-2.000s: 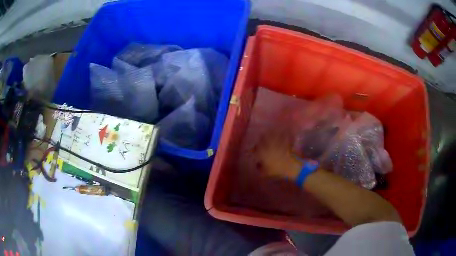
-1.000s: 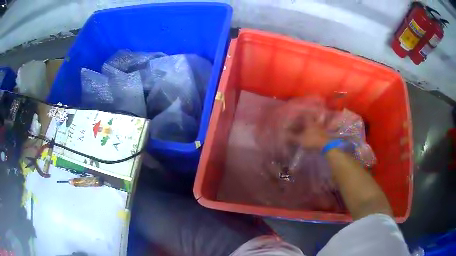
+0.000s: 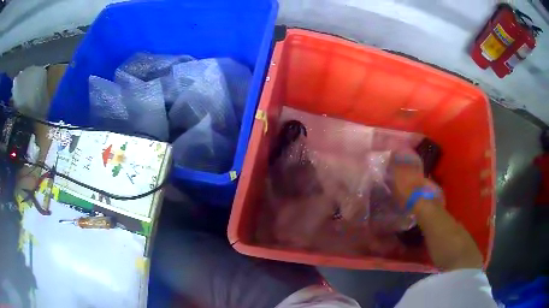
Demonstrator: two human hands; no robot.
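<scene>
The large red bin (image 3: 385, 63) holds clear, crumpled plastic bags (image 3: 343, 180) with dark items in or under them. A dark coiled bundle (image 3: 293, 130) shows at the bin's left side, and another dark item (image 3: 428, 153) at its right. My right hand (image 3: 410, 174), with a blue band at the wrist, reaches into the right part of the bin from the lower right. It is blurred among the bags, so its fingers and any grip cannot be made out. My left hand is not in view.
A large blue bin (image 3: 256, 90) with translucent bubble-like bags stands left of the red bin. At lower left, the white-covered bench (image 3: 84, 264) bears an orange-handled screwdriver (image 3: 95, 222) and a black cable (image 3: 114, 195). A red fire extinguisher (image 3: 504, 42) is at upper right.
My right hand has moved right within the bin. The clear bags now spread further left, and the dark coiled bundle shows at the bin's left side.
</scene>
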